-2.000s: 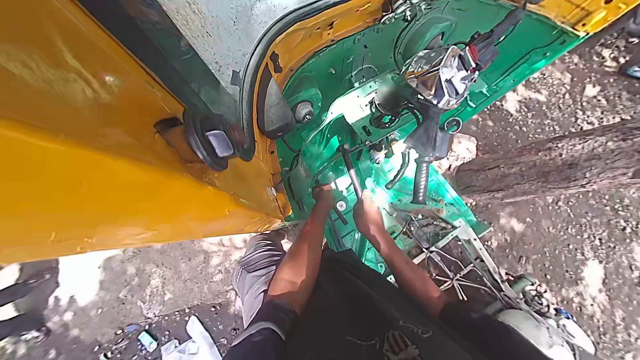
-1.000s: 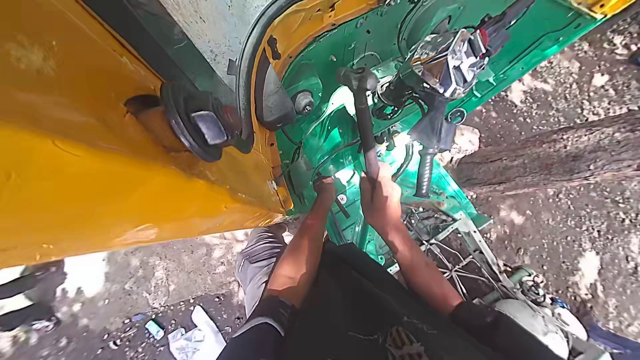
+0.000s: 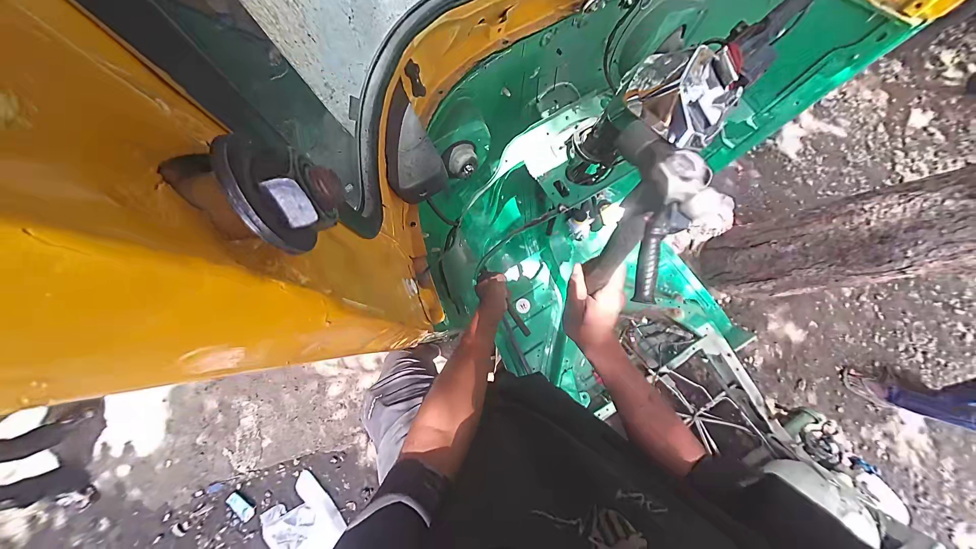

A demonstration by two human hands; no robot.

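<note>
My right hand (image 3: 595, 305) grips the handle of a hammer (image 3: 629, 229), raised and blurred, its head up by the handlebar grip (image 3: 648, 259). Low over the green metal floor panel (image 3: 537, 278) of a vehicle, my left hand (image 3: 492, 293) is closed around a dark, thin rod-like tool (image 3: 519, 316), whose end sticks out below the fist. What the tool's other end touches is hidden. A black cable runs across the panel just above my left hand.
A yellow body panel (image 3: 229, 305) with a round black-rimmed fitting (image 3: 267, 194) stands at left. Exposed wiring and a headlamp-like unit (image 3: 698, 95) are at upper right. A log (image 3: 839, 229) lies on the ground, and a metal frame (image 3: 709, 381) is at lower right.
The hammer in my right hand has risen from low beside my left hand and swung out to the right. My left hand has stayed at about the same spot on the green panel.
</note>
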